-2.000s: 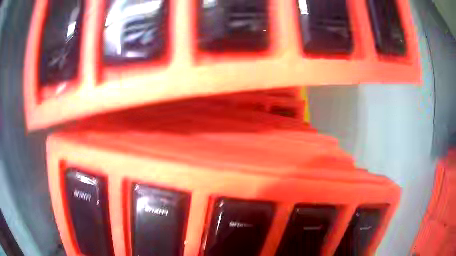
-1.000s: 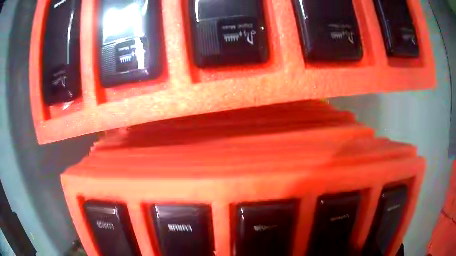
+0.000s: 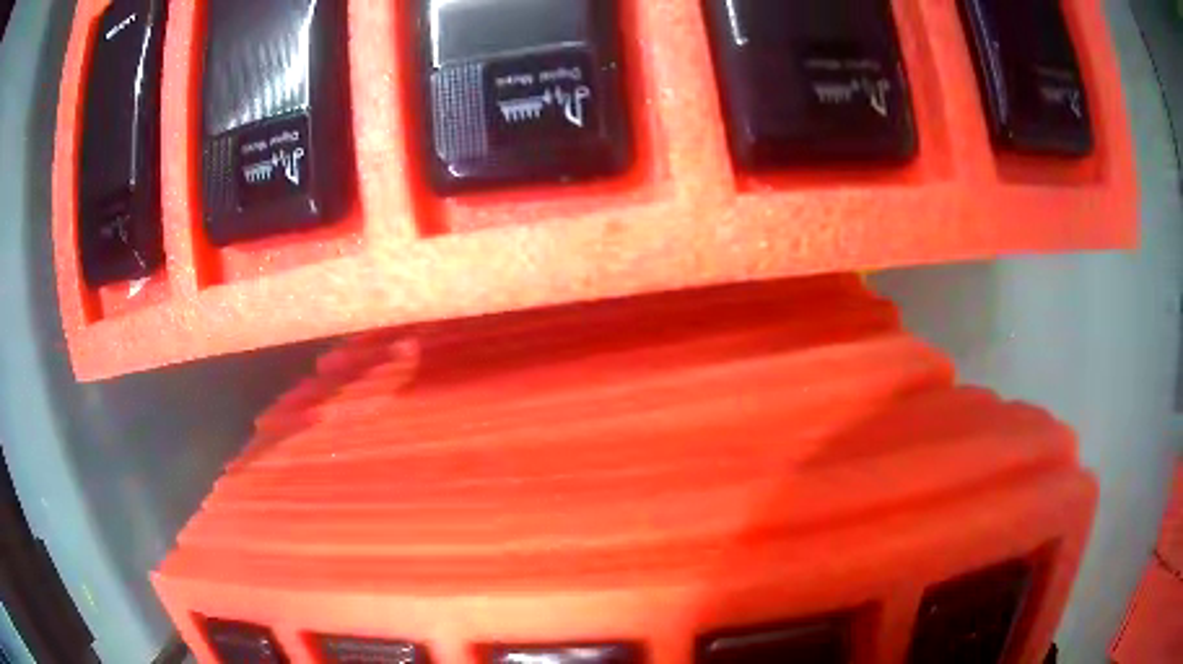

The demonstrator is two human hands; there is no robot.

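Note:
A red-orange foam tray (image 3: 519,266) spans the top of the view, very close to the camera. Its near row holds several black phones with small pale lettering, such as one in the middle (image 3: 525,123). Below it stands a tall stack of red foam trays (image 3: 610,441), its layered edges facing me. At the bottom edge, the stack's top tray shows the upper ends of more black phones (image 3: 778,642), cut off by the picture. Neither of my hands is in the picture.
Grey floor (image 3: 1057,337) shows to the right of the stack and also at the left. More red foam (image 3: 1155,597) stands at the lower right edge. Dark narrow shapes lie at the lower left edge.
The lower stack has moved down in the picture, so more layered edges and less of its phones show. The upper tray's phones now show their lettering, which was glare and blur at first.

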